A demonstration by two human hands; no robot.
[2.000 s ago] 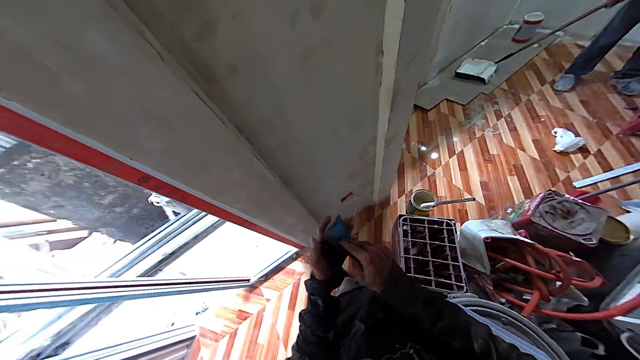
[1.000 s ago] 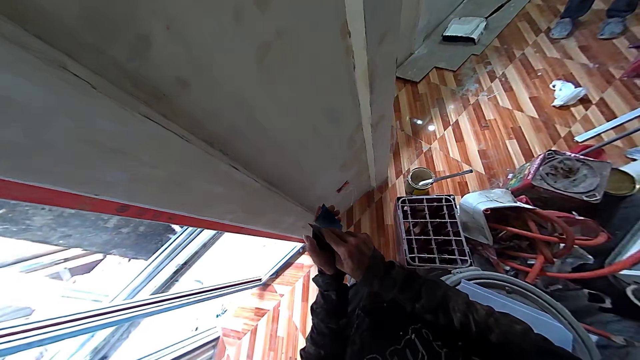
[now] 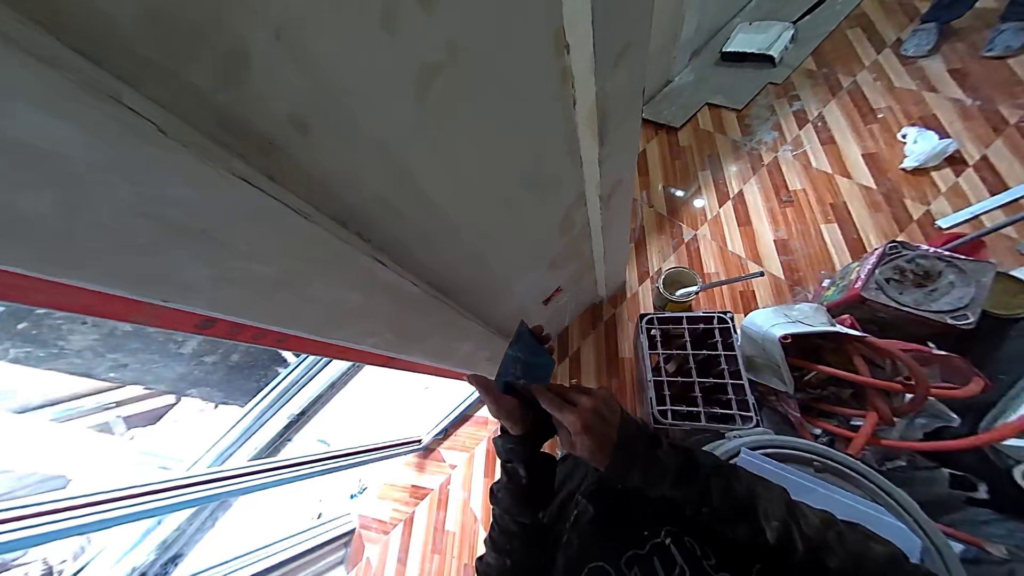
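A dark blue sheet (image 3: 526,360), perhaps sandpaper, is between my two hands at the foot of a grey wall panel (image 3: 448,136). My left hand (image 3: 508,406) holds its lower left side, with some fingertips showing behind its right edge. My right hand (image 3: 584,420) has its fingers at the sheet's lower edge. The inner corner seam (image 3: 304,214) of the wall, with dark cracks along it, runs down toward the sheet. A small reddish mark (image 3: 553,295) is on the panel just above my hands.
Right of me stand a plastic crate (image 3: 696,368), an open can (image 3: 678,286) with a brush or stick, coiled orange hose (image 3: 880,392) and a square tin (image 3: 920,280). A window frame (image 3: 240,472) lies left. Another person's shoes (image 3: 920,40) and a white-headed broom or pad (image 3: 758,42) are farther off.
The blue sheet is tilted differently and more of its face shows than one second ago. The other person's long pole, seen two seconds ago, is mostly out of view. The view has shifted.
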